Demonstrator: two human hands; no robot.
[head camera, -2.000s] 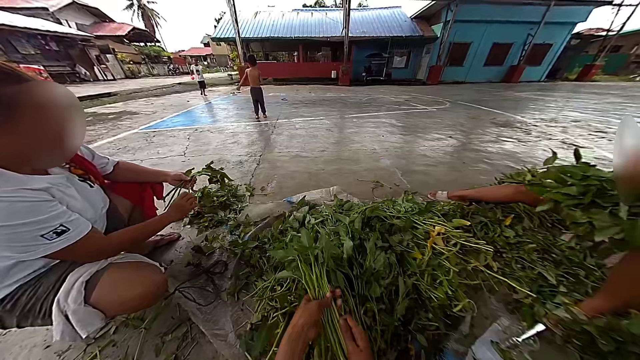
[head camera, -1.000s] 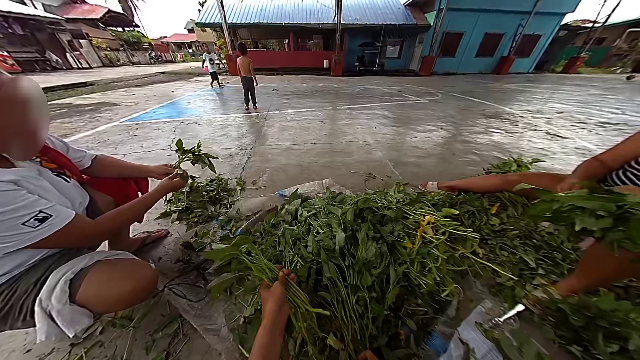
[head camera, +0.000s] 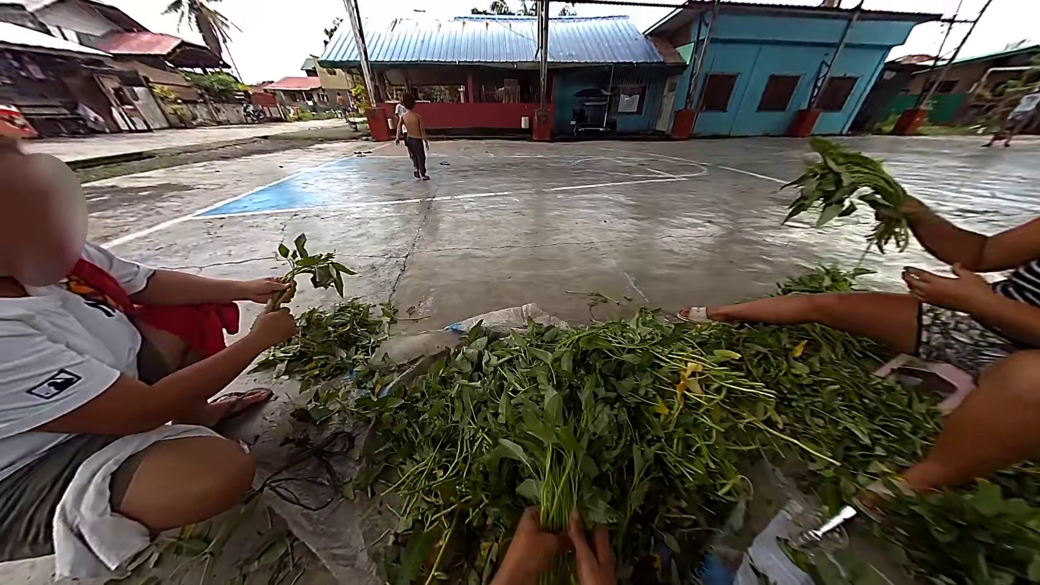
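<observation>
At the bottom centre my left hand (head camera: 530, 546) and my right hand (head camera: 591, 552) are both closed around the stems of a bunch of leafy greens (head camera: 557, 479). The bunch stands upright between them, with its leaves pointing away from me. Beyond and around it spreads a large heap of the same greens (head camera: 634, 366) with long pale stems and a few yellow leaves. The cut or lower ends of the held stems are mostly hidden by my fingers.
A seated person at the left holds a sprig (head camera: 313, 266) over a smaller pile (head camera: 333, 337). A person at the right raises a bunch (head camera: 849, 185). Near that person's foot lie a shiny metal object (head camera: 830, 524) and a plastic bag (head camera: 772, 548). Thin cords (head camera: 305, 475) lie at the left.
My left hand has come back from the left side of the heap to the bottom centre, beside my right hand. The person at the right has lifted a bunch of greens.
</observation>
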